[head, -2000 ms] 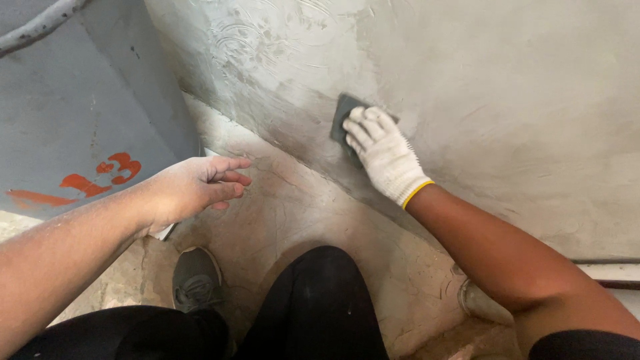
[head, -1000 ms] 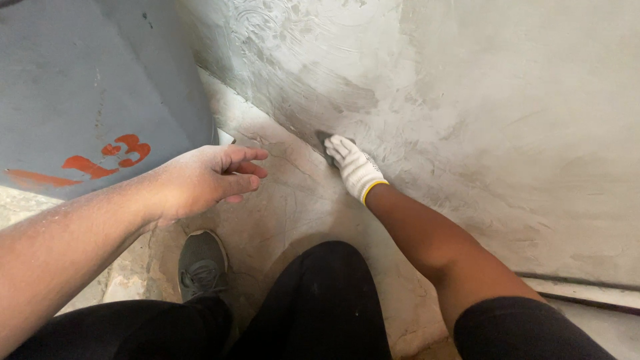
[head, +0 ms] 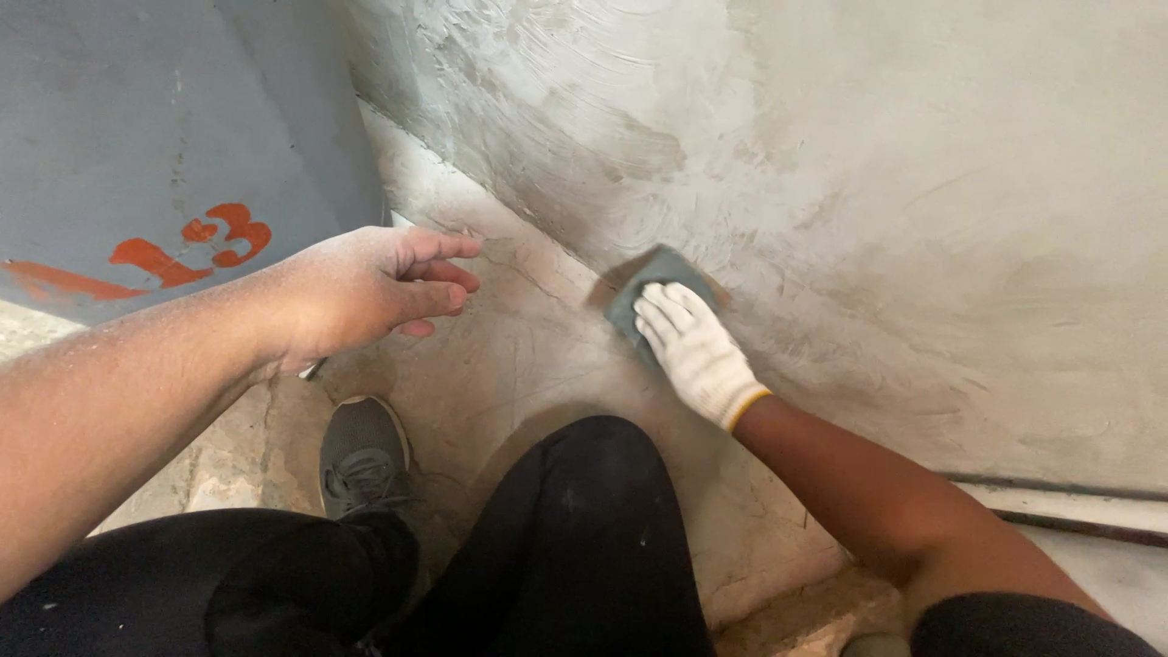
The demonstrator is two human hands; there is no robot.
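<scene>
My right hand (head: 698, 356), in a white knit glove with a yellow cuff, presses a dark grey flat pad (head: 671, 266) against the plastered wall (head: 912, 228), low down near where it meets the floor. The pad's exact kind cannot be told. Swirled, damp-looking plaster marks lie above and left of it. My left hand (head: 383, 287) is bare and dusty. It hangs over the floor to the left with its fingers apart and slightly bent, holding nothing.
A grey panel or container (head: 182, 137) with orange painted marks stands at the left. My shoe (head: 365, 456) and black-clad knees are below, on the stained floor (head: 511, 365). A pale ledge (head: 1077, 506) runs along the wall's foot at the right.
The pad was edge-on and narrow one second ago; now its broad face shows under my gloved hand. My left hand stays raised and empty.
</scene>
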